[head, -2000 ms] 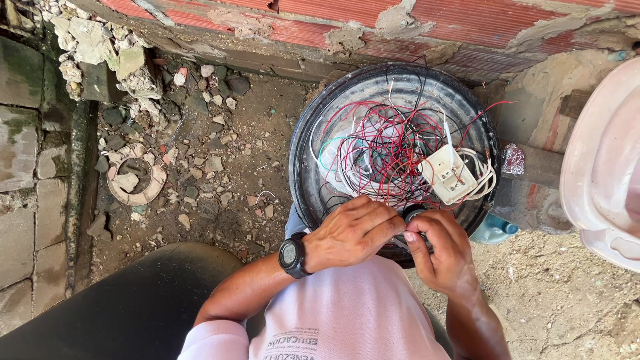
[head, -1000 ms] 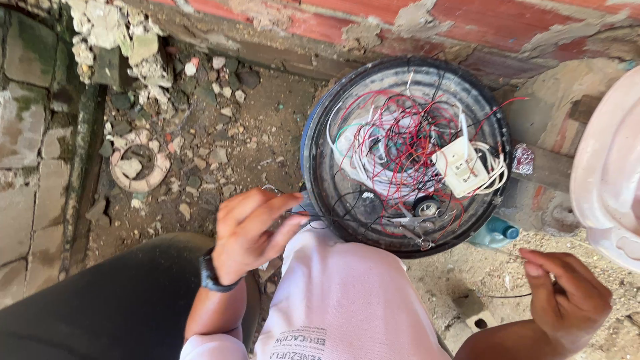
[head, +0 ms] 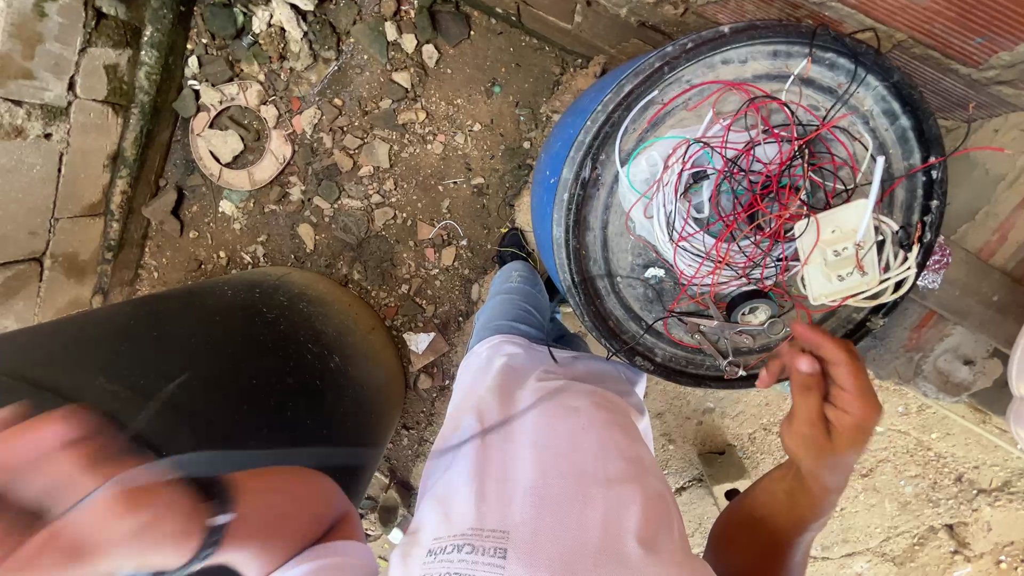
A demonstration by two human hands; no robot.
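Observation:
My left hand [head: 72,472], blurred at the lower left edge, wears a wristwatch; a thin dark strand seems to run near it, and its grip is unclear. My right hand [head: 832,392] is at the front right rim of the blue barrel, fingers partly curled, and I cannot tell whether it pinches anything. On the barrel's black lid [head: 616,272] lies a tangle of red and black wires [head: 744,176] over a coil of white cable [head: 680,232]. A cream electrical outlet box [head: 824,256], a roll of black tape [head: 752,308] and metal scissors [head: 720,328] lie nearest my right hand.
A large dark rounded object [head: 200,360] fills the lower left. Rubble and a broken ring [head: 240,136] lie on the dirt ground. A brick wall [head: 944,32] stands behind the barrel. Crumpled foil [head: 934,264] and the edge of a pale container [head: 1018,384] are at the right.
Two seconds ago both hands were together at the lid's near edge; they have since parted, my left hand far to the left. The tape roll and scissors, covered then, now show. The view has shifted.

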